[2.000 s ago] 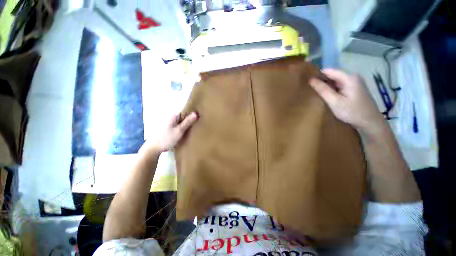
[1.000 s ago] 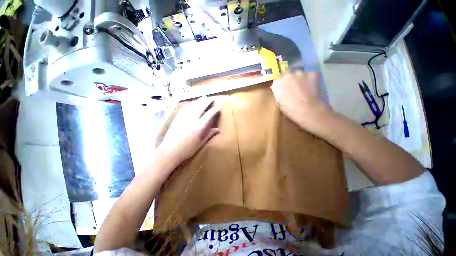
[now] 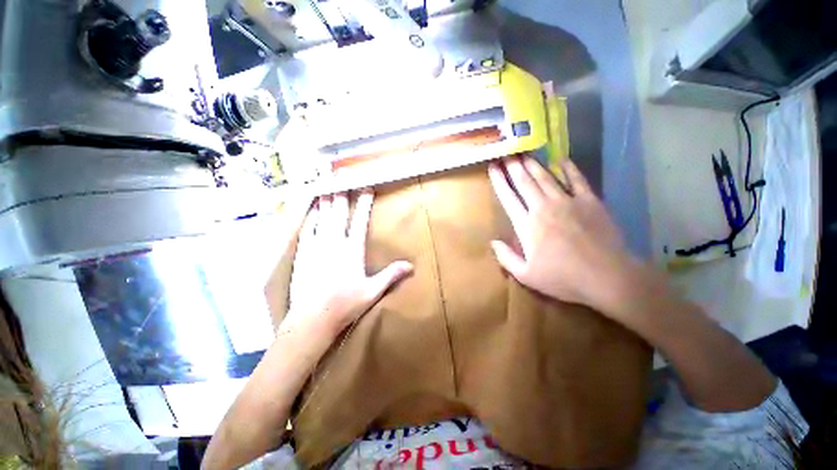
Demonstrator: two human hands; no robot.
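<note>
The brown panel (image 3: pixel 477 303) hangs from the sewing template (image 3: pixel 395 151) down over my lap, with a seam line down its middle. A reddish-brown strip (image 3: pixel 418 150) shows through the template's long slot. The template has a yellow right end. My left hand (image 3: pixel 335 252) lies on the panel's upper left, fingertips at the template's front edge and thumb out. My right hand (image 3: pixel 560 229) lies on the upper right, fingers spread near the yellow end. Both hands rest on top and hold nothing.
The machine head (image 3: pixel 83 197) with its tension knob (image 3: pixel 246 108) fills the left. A shiny metal plate (image 3: pixel 151 317) lies below it. On the right table are purple-blue tweezers or snips (image 3: pixel 729 193) by a black cable, a small blue screwdriver (image 3: pixel 781 240) and a grey screen box (image 3: pixel 734 73).
The panel's top edge has gone from outside the template to under it. Both hands have moved from the panel's sides to lie flat near the template. The machine head appears larger at left.
</note>
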